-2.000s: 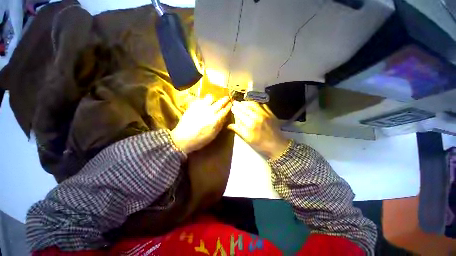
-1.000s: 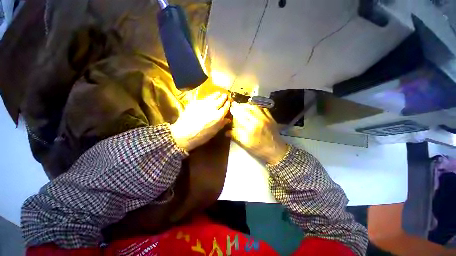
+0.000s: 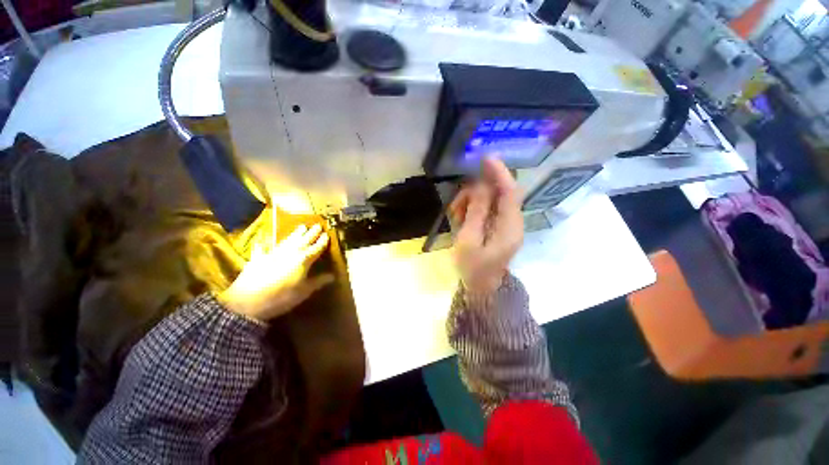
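The brown garment (image 3: 136, 227) lies bunched on the table left of the needle, golden under the lamp. My left hand (image 3: 277, 274) lies flat on the garment beside the presser foot (image 3: 338, 221), fingers pointing at it. My right hand (image 3: 488, 227) is raised off the cloth, a finger up at the lower edge of the control panel (image 3: 514, 136), whose screen glows blue-violet. The right hand is slightly blurred and holds nothing that I can see. Whether the finger touches the screen is hard to tell.
The white sewing machine head (image 3: 318, 118) spans the top. The gooseneck lamp (image 3: 221, 182) hangs over the cloth. An orange seat or bin (image 3: 700, 341) is at the right, with pink and black cloth (image 3: 773, 259) beyond it. Other machines (image 3: 641, 32) stand at the upper right.
My right hand has left the cloth by the needle and risen to the control panel. The view has shifted, showing more of the machine. My left hand stays on the garment.
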